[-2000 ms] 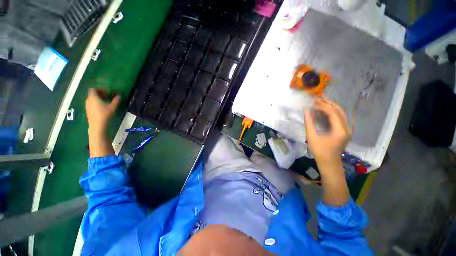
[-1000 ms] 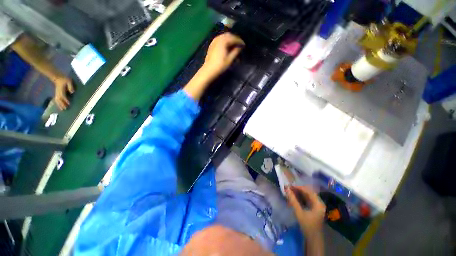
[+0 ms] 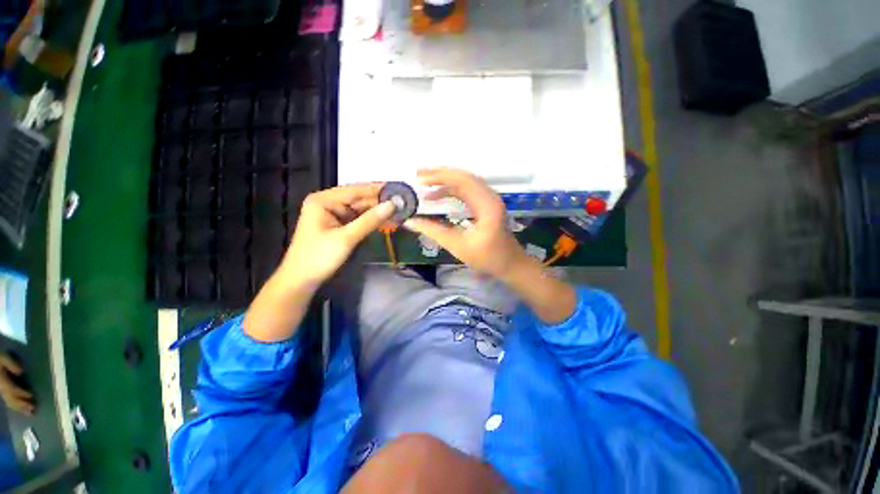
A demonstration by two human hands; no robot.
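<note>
My left hand (image 3: 333, 227) holds a small round black housing (image 3: 398, 200) between thumb and fingers, just before the front edge of the white machine. The housing has a paler centre. My right hand (image 3: 470, 220) is just right of it, thumb and fingers apart; its thumb is close to the housing's rim, and I cannot tell if it touches. The orange fixture (image 3: 439, 17) is at the top edge of the view, on the grey plate (image 3: 521, 43), with a black round part in it.
The black blister tray (image 3: 236, 174) lies left of the machine. The green conveyor (image 3: 116, 193) carries small white-metal parts and black discs. The control panel (image 3: 550, 201) ends at a red emergency stop (image 3: 595, 205). Blue-handled snips (image 3: 198, 331) lie below the tray. Another person's hand (image 3: 14, 384) is far left.
My left hand has come back from over the tray and now holds a black housing. My right hand has risen from below the machine's edge to beside it. The machine head is out of view.
</note>
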